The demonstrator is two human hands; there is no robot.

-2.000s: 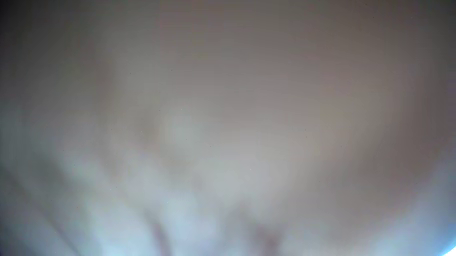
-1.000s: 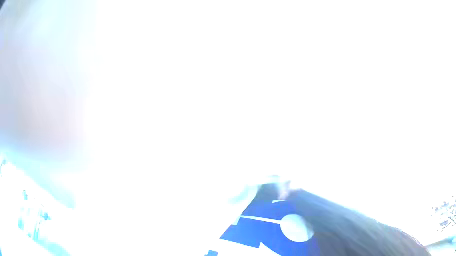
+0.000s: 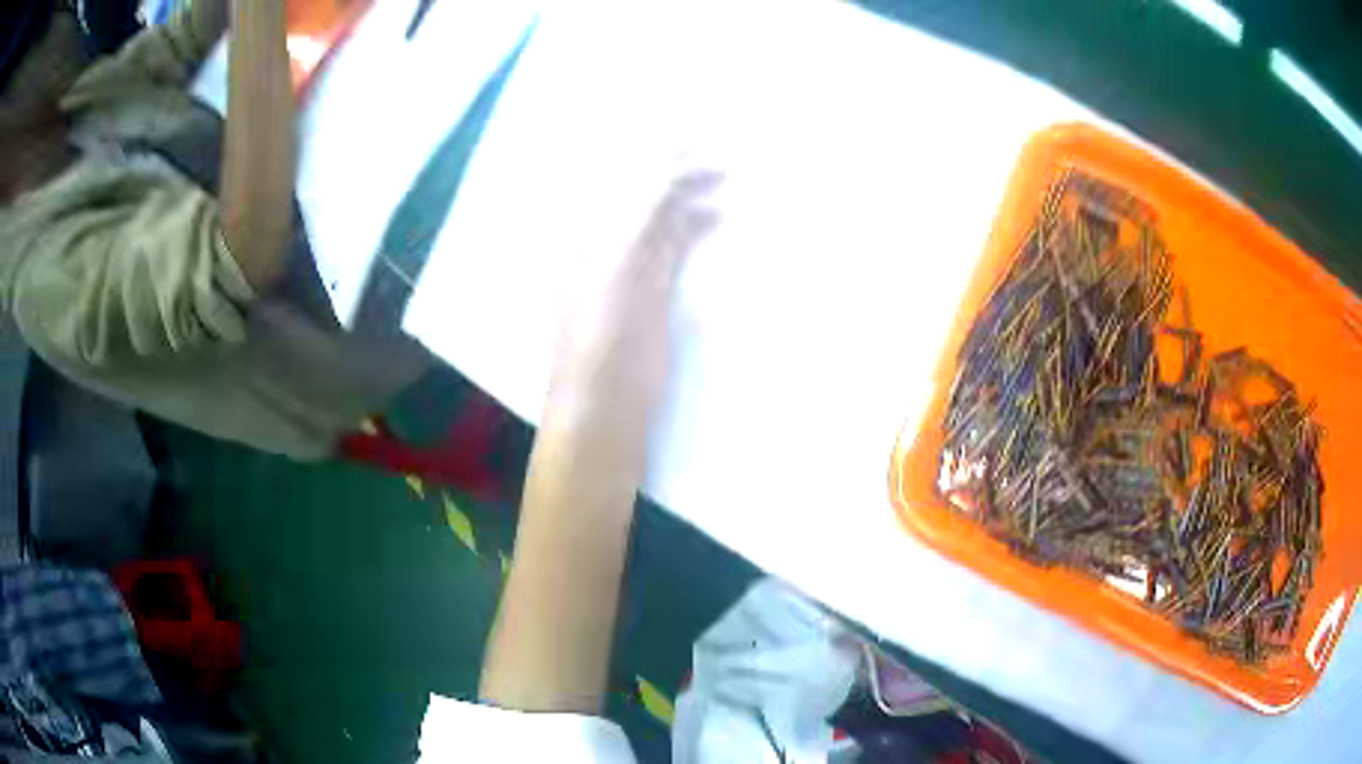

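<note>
The orange parts tray (image 3: pixel 998 560) sits at the right on a white work sheet (image 3: pixel 866 179). Many thin dark brown to coppery slivers (image 3: pixel 1105 403) are heaped in it. My left hand (image 3: pixel 650 254) lies over the white sheet, left of the tray and apart from it. Its forearm comes up from a white sleeve at the bottom. The hand is blurred and washed out by glare, so its fingers and anything in them cannot be made out. My right hand is not in view.
Another person in a beige sleeve (image 3: pixel 120 284) sits at the left, with a forearm over the bench. A pale crumpled thing (image 3: pixel 762 672) is below the bench edge. Red objects (image 3: pixel 448 448) stand by the green floor. Dark green surface (image 3: pixel 956 30) runs beyond the sheet.
The earlier views were a close blur, then mostly white glare with a blue and grey shape low down. Now the bench, the orange tray and my left forearm show.
</note>
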